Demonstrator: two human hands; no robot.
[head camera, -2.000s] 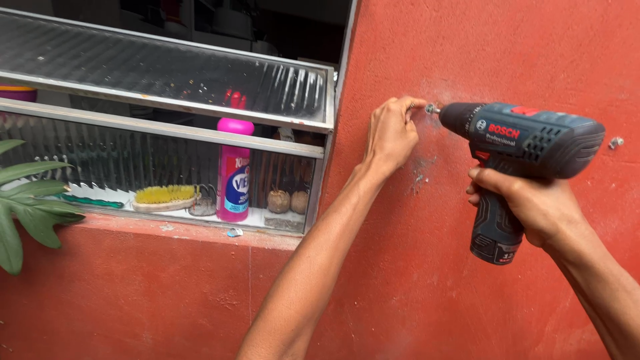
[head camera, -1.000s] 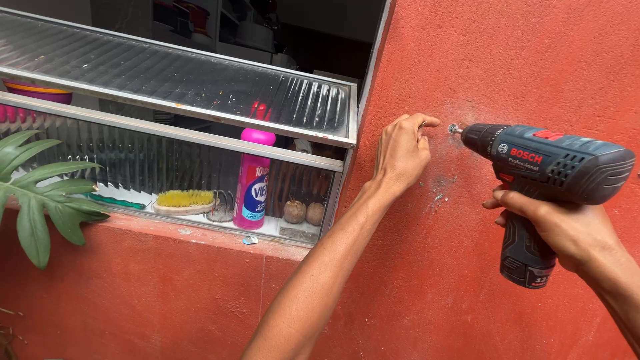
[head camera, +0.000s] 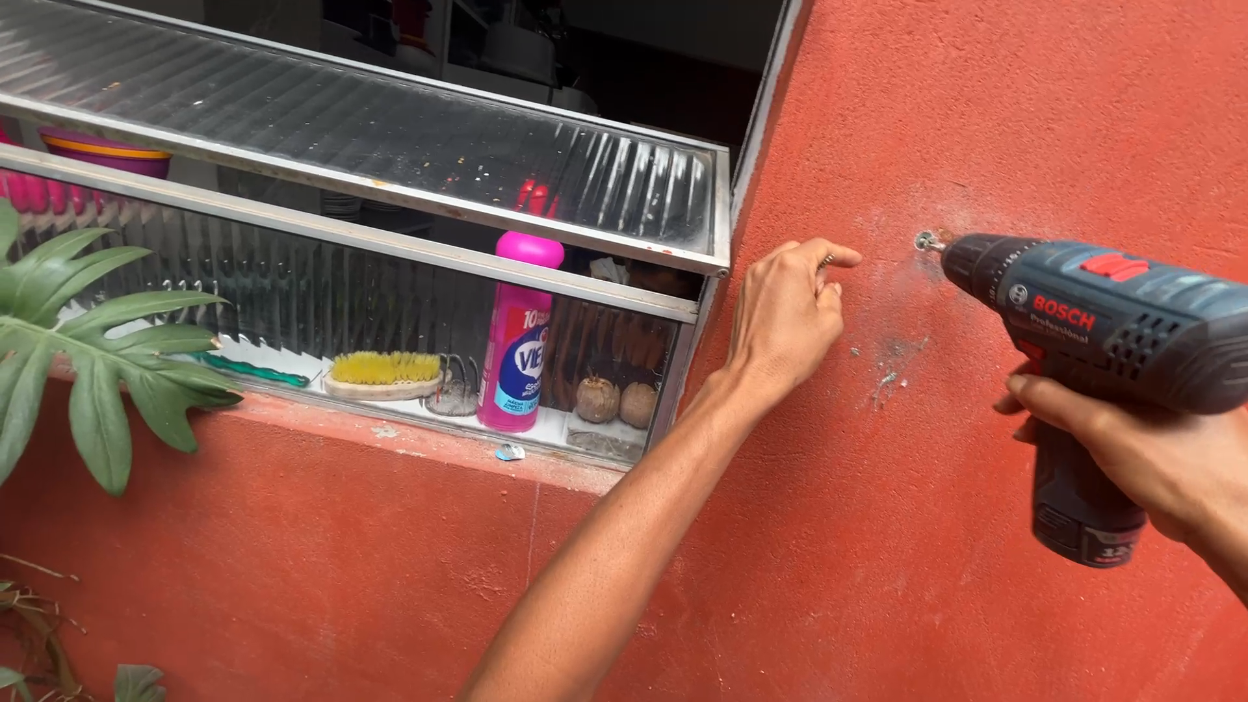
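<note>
My right hand (head camera: 1121, 439) grips the handle of a Bosch cordless drill driver (head camera: 1111, 312), held level with its chuck pointing left. Its bit meets a small metal fastener (head camera: 926, 241) set in the red wall (head camera: 907, 546). My left hand (head camera: 792, 307) is raised left of the fastener, a short gap from it, with the index finger reaching toward it and the other fingers curled. A small dark thing shows at that index finger; whether the hand holds it cannot be told. Below the fastener the wall has a scuffed, chipped patch (head camera: 897, 366).
At left, a metal-framed window has a tilted ribbed glass pane (head camera: 390, 127). Behind the lower glass stand a pink bottle (head camera: 517, 341), a yellow-bristled brush (head camera: 383, 373) and two round brown objects (head camera: 614, 402). Green plant leaves (head camera: 88, 356) overlap the window at far left.
My left hand was at the fastener two seconds ago and now sits apart from it, to the left. The drill stays in my right hand at the fastener. The view has shifted somewhat.
</note>
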